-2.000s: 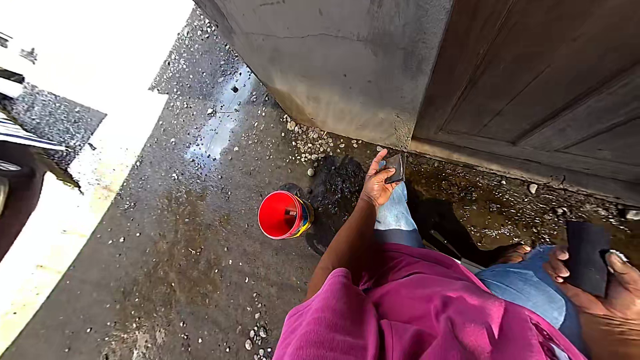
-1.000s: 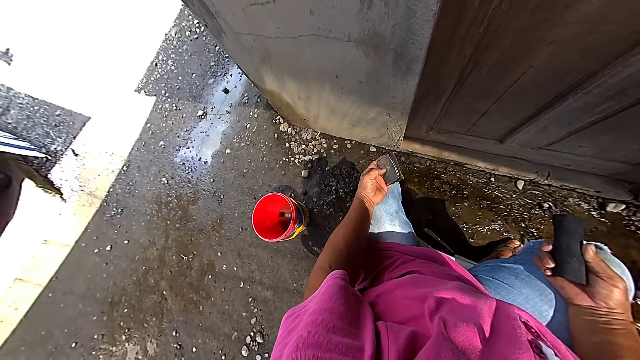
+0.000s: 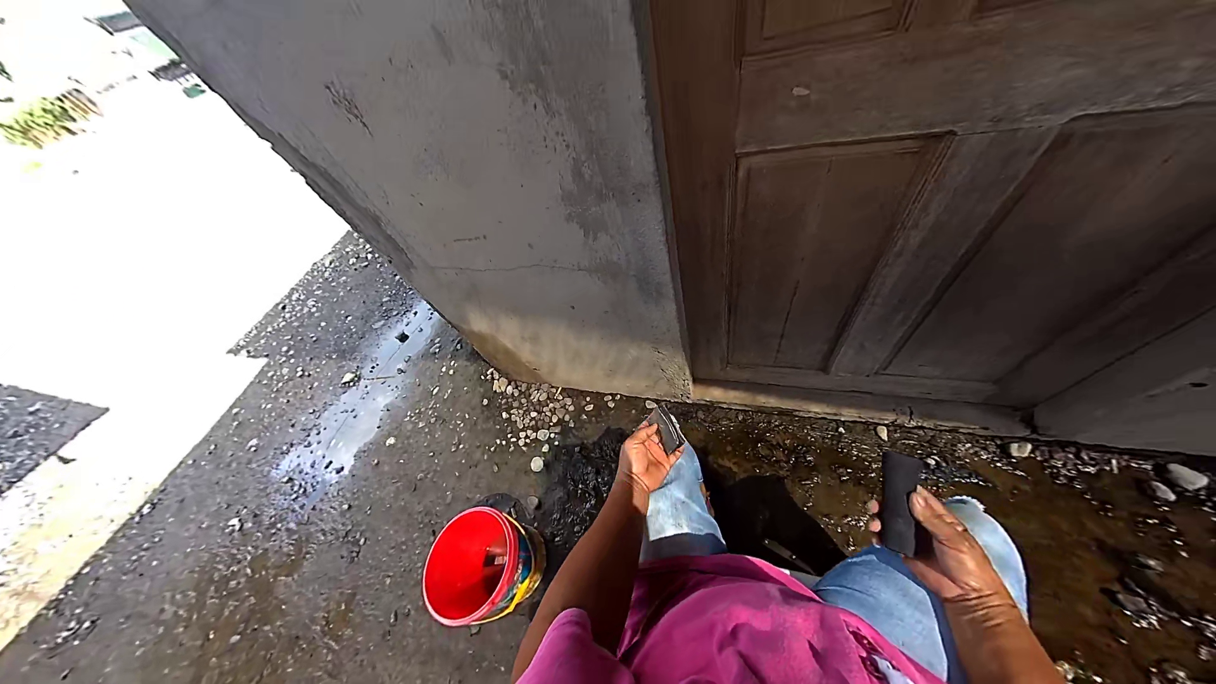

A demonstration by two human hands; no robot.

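My left hand (image 3: 646, 461) holds a small flat dark grey piece (image 3: 668, 429), perhaps folded sandpaper, above my left knee. In my right hand (image 3: 950, 551) is a dark, roughly rectangular piece (image 3: 899, 503), upright over my right thigh; its material cannot be told. A red plastic bucket (image 3: 467, 567) with a coloured outside stands on the ground left of my left forearm, and a dark object (image 3: 496, 557) lies inside it. Beyond my hands rises a weathered wooden panelled door (image 3: 826, 256).
A plastered concrete wall (image 3: 532, 218) meets the door frame. Pebbles (image 3: 541, 413) lie at the wall's foot. Wet muddy ground (image 3: 788, 446) runs along the door sill (image 3: 855, 404), and a shallow puddle (image 3: 366, 408) lies at the left.
The view has tilted up toward the door and wall. Both hands still hold their pieces.
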